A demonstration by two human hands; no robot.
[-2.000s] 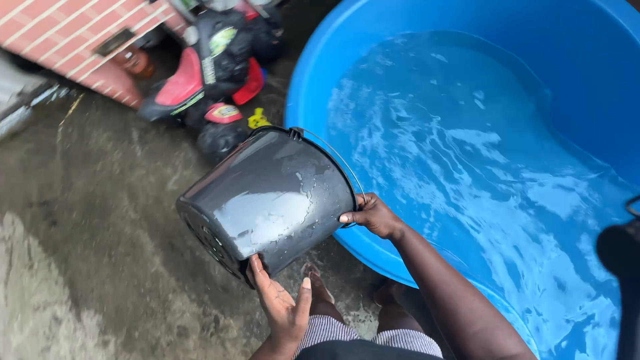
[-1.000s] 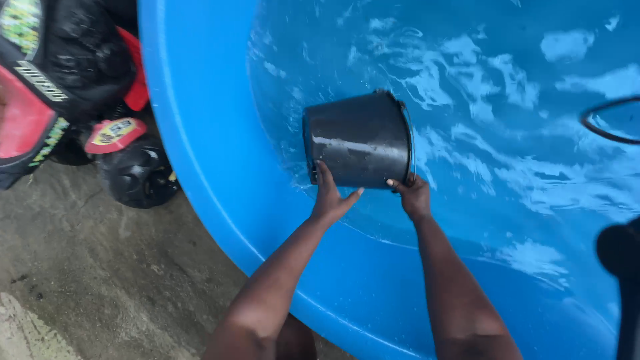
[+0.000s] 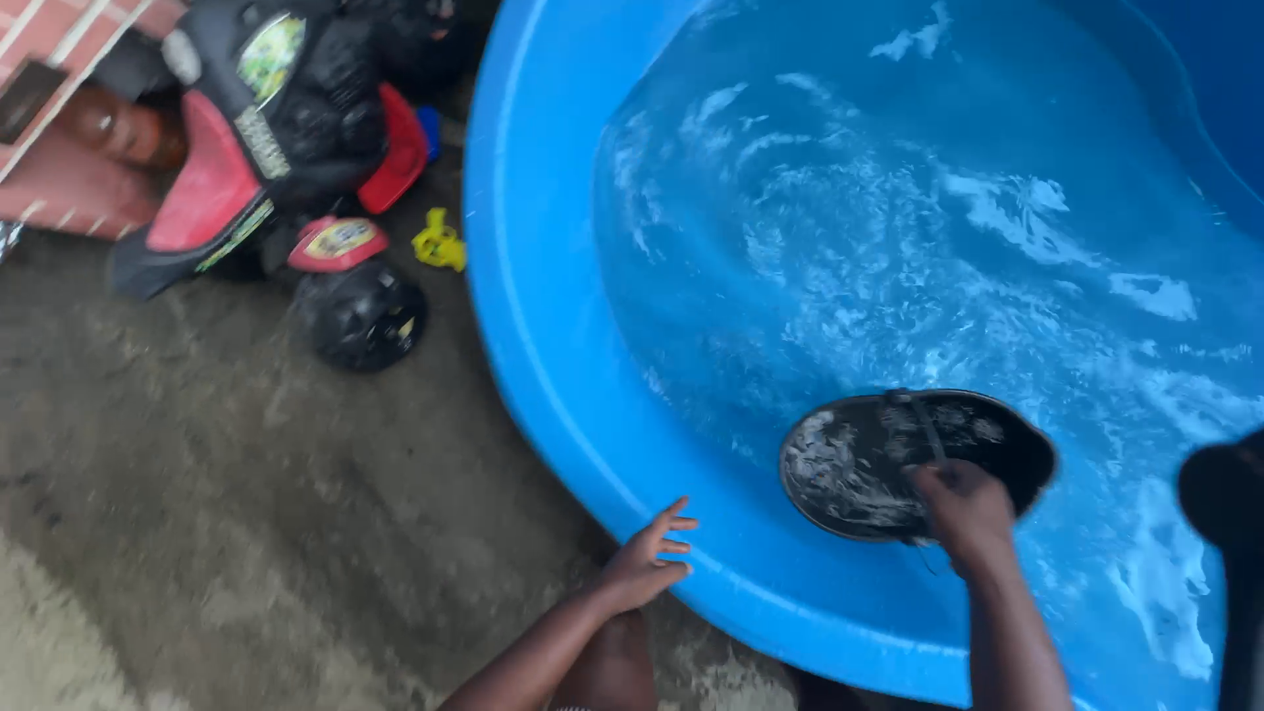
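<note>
A black plastic bucket point(image 3: 849, 474) holds water, its mouth facing up, at the near side of a large blue plastic tub point(image 3: 553, 365) of water point(image 3: 869, 227). My right hand point(image 3: 968, 509) is closed on the bucket's handle point(image 3: 928, 430) above its mouth. The bucket's lower part is hidden. My left hand point(image 3: 647, 558) is by the tub's near-left rim, fingers spread, holding nothing; whether it touches the rim I cannot tell.
A red and black ride-on toy vehicle point(image 3: 207, 188) stands on the wet concrete floor point(image 3: 247, 474) at the upper left, beside a pink brick-patterned wall point(image 3: 89, 188). A yellow plastic piece point(image 3: 437, 240) lies near the tub. A black post-like object point(image 3: 1229, 504) rises at the right edge.
The bucket was on its side in both hands, first near the rim, then over the water; now it is mouth-up with water in it. My left hand has let go and moved left.
</note>
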